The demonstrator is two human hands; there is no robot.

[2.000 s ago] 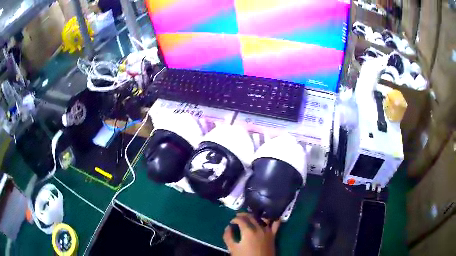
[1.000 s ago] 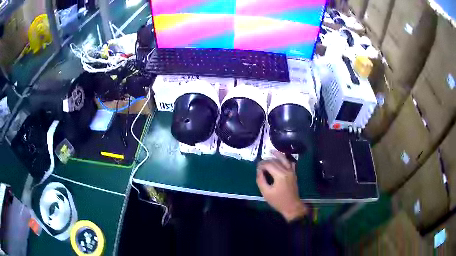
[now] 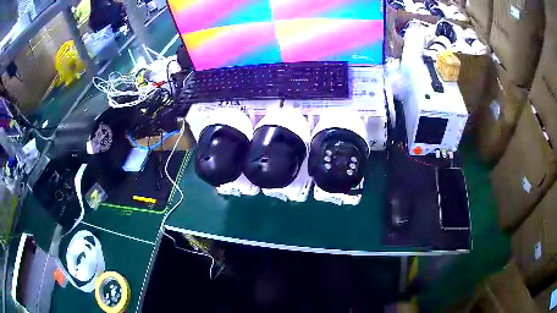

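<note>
Three dome cameras stand in a row on the green bench, black balls in white housings. The left dome camera (image 3: 222, 156) and the middle dome camera (image 3: 275, 157) show mostly smooth black surface, each with a small mark. The right dome camera (image 3: 339, 160) shows a group of pale LEDs facing front. White bases show under the balls. Neither my left hand nor my right hand is in the picture.
Behind the cameras are a keyboard (image 3: 269, 81) on white boxes and a monitor (image 3: 281, 30). At right are a power supply (image 3: 435, 113), mouse (image 3: 400, 211) and smartphone (image 3: 453, 197). At left are a yellow tape roll (image 3: 112, 293), white roll (image 3: 84, 260) and white cable (image 3: 177, 183). Cartons (image 3: 525, 140) line the right.
My hand, earlier at the right camera's lower edge, has left the picture. The right camera's ball now shows its LEDs at the front. The head view has shifted.
</note>
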